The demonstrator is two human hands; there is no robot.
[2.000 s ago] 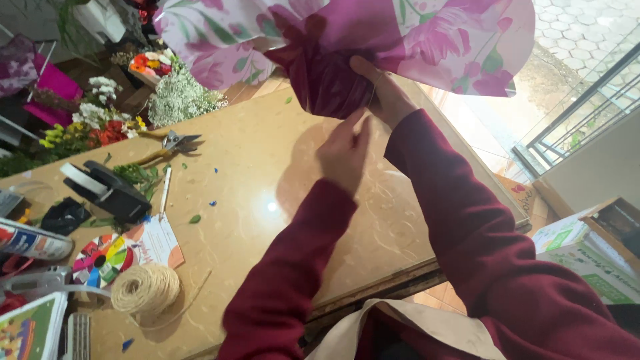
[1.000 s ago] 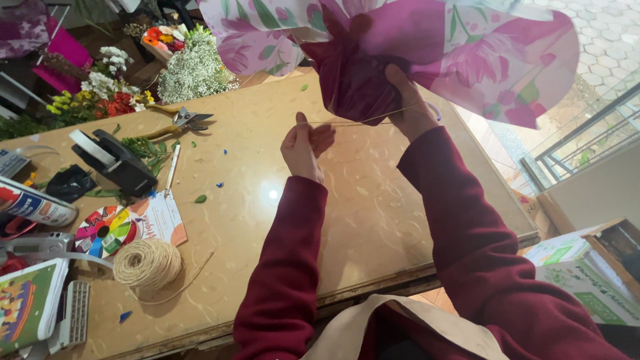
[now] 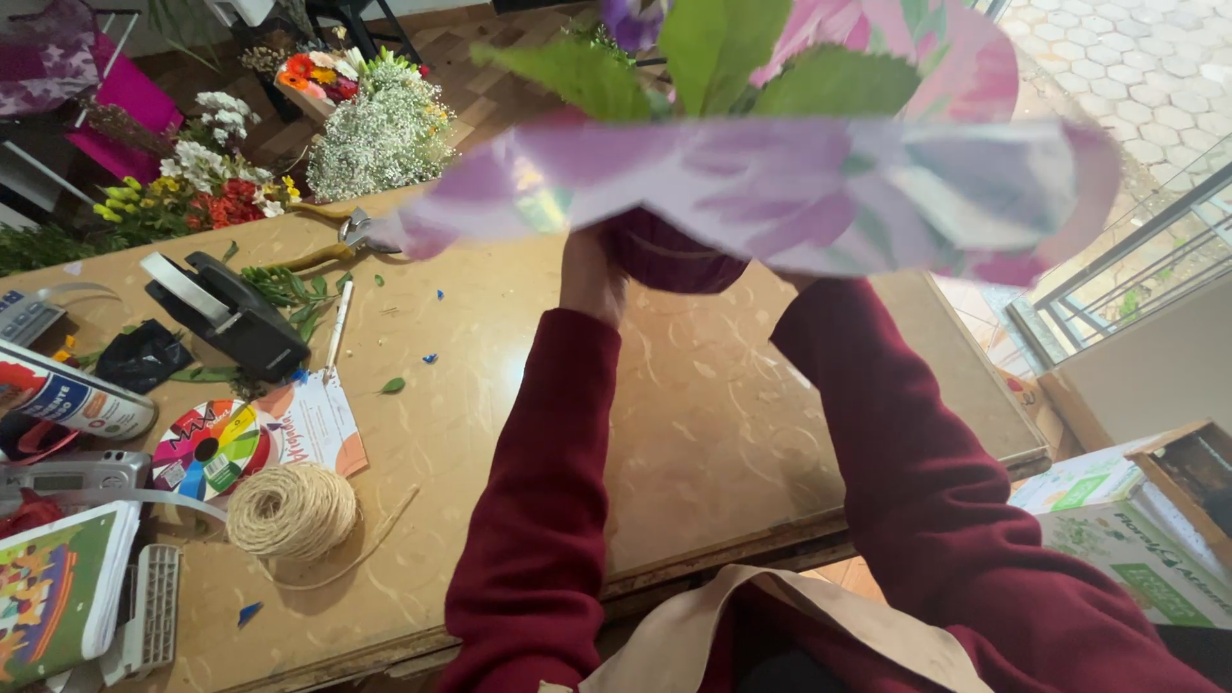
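Observation:
A potted plant with large green leaves (image 3: 722,58) stands in pink and purple floral wrapping (image 3: 770,192), blurred by motion. Its dark magenta wrapped base (image 3: 674,255) hangs over the table. My left hand (image 3: 592,279) is against the left side of the base, fingers mostly hidden behind it. Of my right hand (image 3: 797,279) only a sliver shows below the wrap, on the right of the base; the wrap hides the rest. A ball of twine (image 3: 292,510) sits on the table with its loose end beside it.
The wooden table (image 3: 712,433) holds a black tape dispenser (image 3: 226,313), pruning shears (image 3: 346,236), a ribbon spool (image 3: 212,448), a printed card (image 3: 318,423) and a spray can (image 3: 72,390) at left. Cut flowers (image 3: 380,125) stand beyond; a cardboard box (image 3: 1126,539) is at right.
The wrapped plant has tilted, so its leaves now show above the wrap's edge. My left hand, earlier apart from the base with a strand of twine, is now against it.

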